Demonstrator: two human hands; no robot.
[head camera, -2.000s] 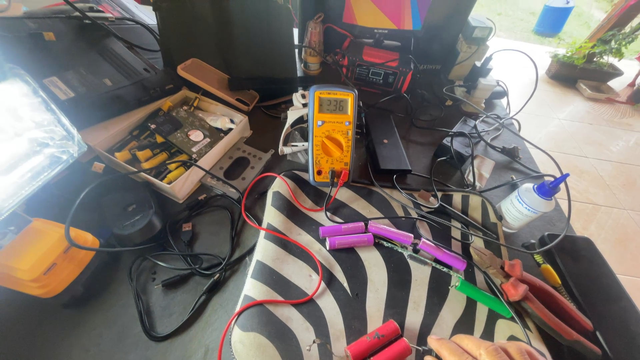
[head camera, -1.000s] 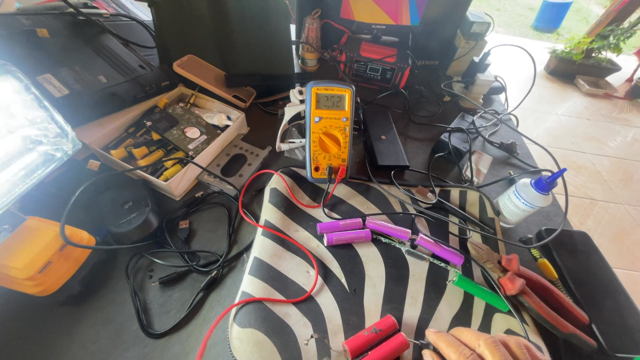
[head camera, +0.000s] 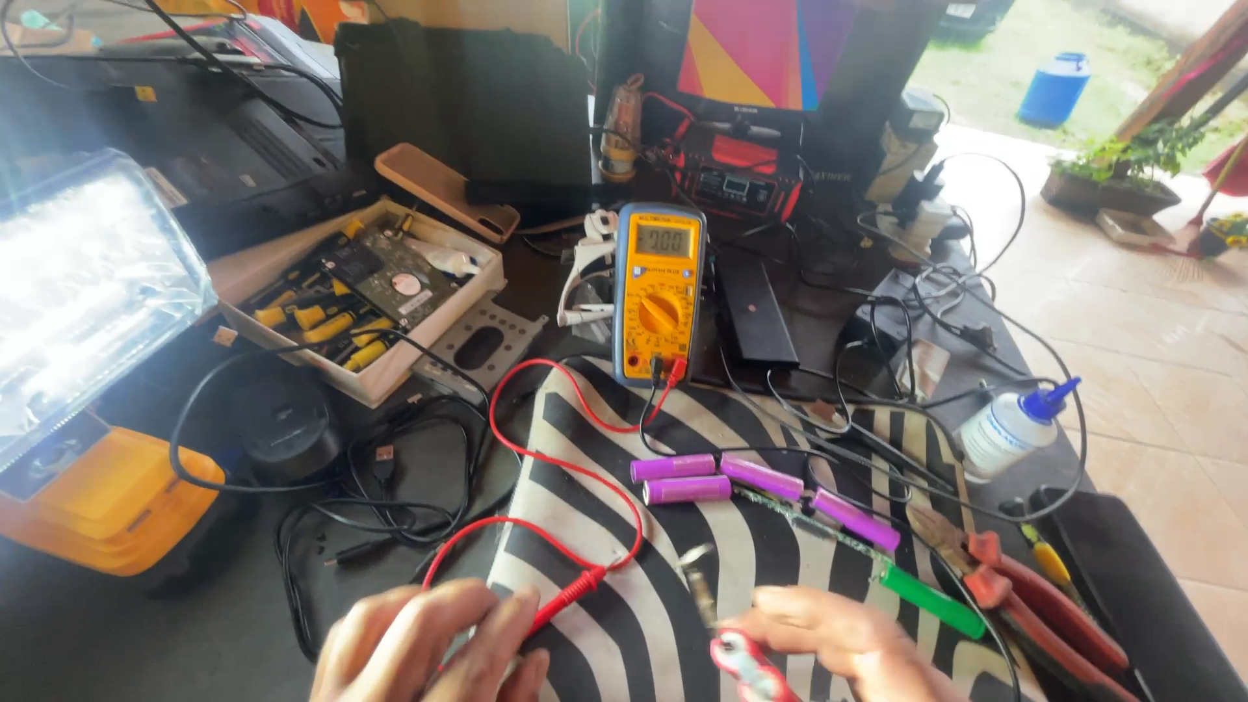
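Note:
At the bottom, my left hand (head camera: 429, 639) has its fingers closed on the red test probe (head camera: 570, 597), whose lead loops up to a yellow multimeter (head camera: 658, 292). My right hand (head camera: 829, 634) holds a red battery cell (head camera: 751, 668), blurred, with a metal strip (head camera: 700, 585) sticking up from it. Whether a second cell is in that hand cannot be told. Beyond the hands, several purple cells (head camera: 687, 489) and a green cell (head camera: 931, 602) lie along a thin circuit board (head camera: 799, 522) on a zebra-striped mat (head camera: 585, 468).
Combination pliers (head camera: 1024, 604) and a white glue bottle (head camera: 1009, 429) lie at the right. A box of yellow-handled screwdrivers (head camera: 380, 380) stands at the left, near a bright lamp (head camera: 88, 292) and coiled black cables (head camera: 429, 468). Behind are a black power adapter (head camera: 756, 312) and a red charger (head camera: 736, 180).
My left hand has come into view with the red probe. The red cells lay on the mat's near edge before; now one is in my right hand. The multimeter's reading has changed.

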